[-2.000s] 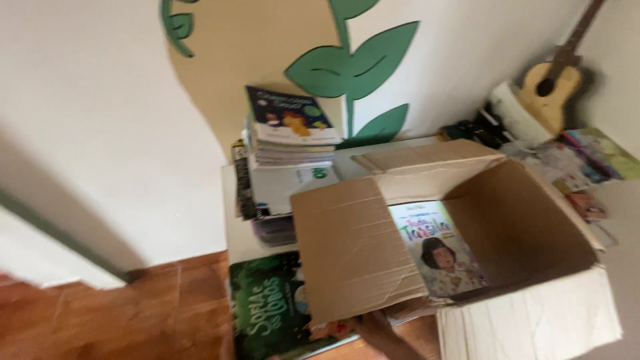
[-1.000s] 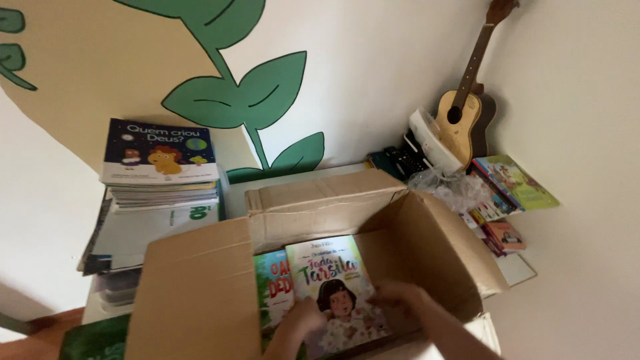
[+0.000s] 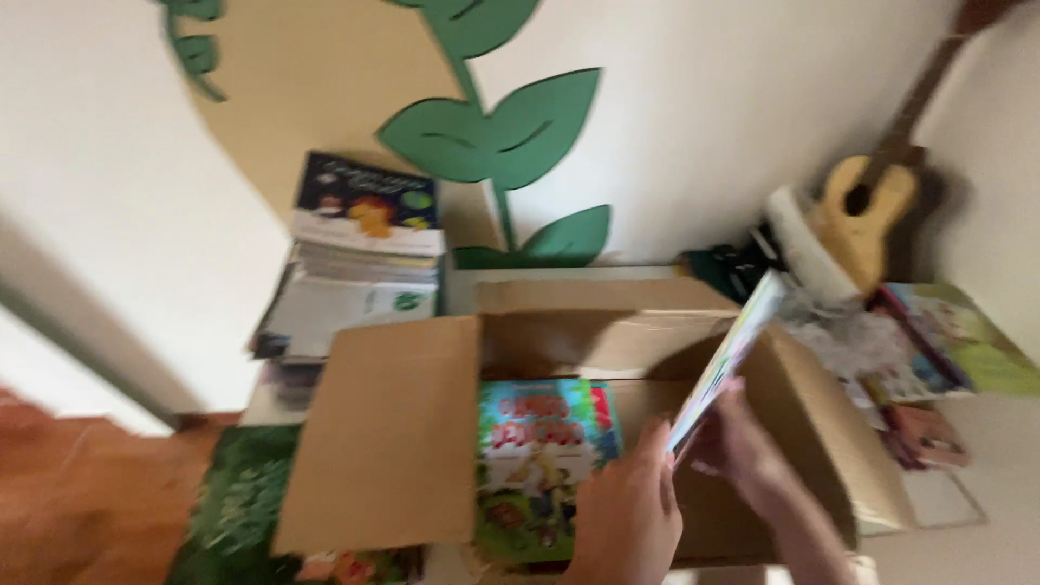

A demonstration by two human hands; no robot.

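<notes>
A thin picture book (image 3: 725, 366), tilted and seen nearly edge-on, is held between both my hands above an open cardboard box (image 3: 378, 439). My left hand (image 3: 630, 504) grips its lower left end, while my right hand (image 3: 735, 443) holds it from the right side. Inside the box, on the left, lies a colourful children's book (image 3: 532, 471) with a blue and green cover, partly covered by my left hand. The box flaps are spread outward.
Behind the box on the left stands a stack of books (image 3: 366, 268). A dark green book (image 3: 244, 496) lies at the lower left. At the right are a small guitar (image 3: 865, 203), crumpled clear plastic (image 3: 845, 333), more books (image 3: 967, 333) and a wall.
The book with the girl on its cover, which lay in the box, has been lifted and turned edge-on in both hands. The book beneath it is now largely uncovered.
</notes>
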